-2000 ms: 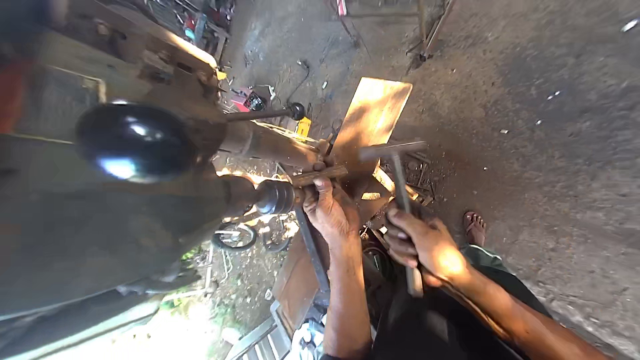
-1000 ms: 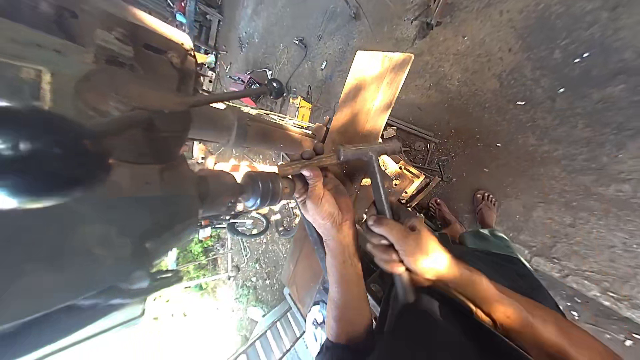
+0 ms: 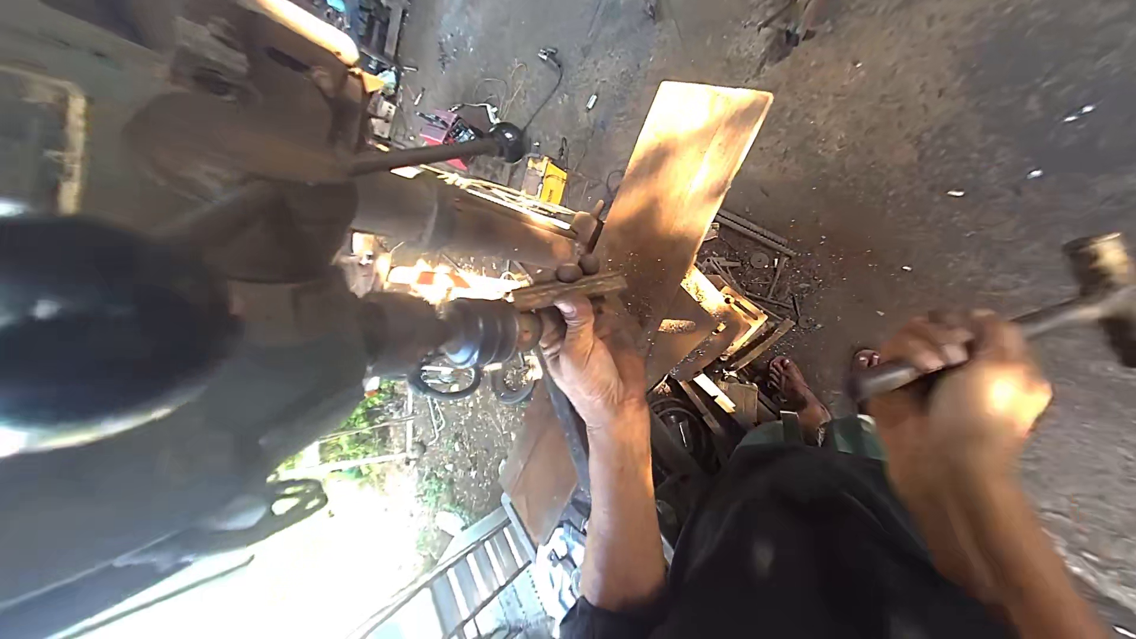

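Observation:
My left hand (image 3: 590,364) is at the lower end of a drill press spindle and chuck (image 3: 475,333), its fingers around a small part there whose kind I cannot tell. A short wooden piece (image 3: 572,290) lies across just beyond my thumb, touching or very near the fingers. My right hand (image 3: 963,373) grips the handle of a hammer (image 3: 1105,293) well out to the right, its head blurred and away from the chuck. A wide wooden board (image 3: 688,177) extends beyond the left hand.
The machine's feed lever ends in a black ball knob (image 3: 508,142); another large black knob (image 3: 106,328) is close at left. A yellow box (image 3: 544,180) and a red device (image 3: 444,129) sit on the ground. Scrap metal and wood (image 3: 750,257) lie below the board. Bare feet (image 3: 794,386) stand nearby.
My right hand has swung the hammer from beside my left hand and the wooden piece out to the far right. My left hand remains by the chuck.

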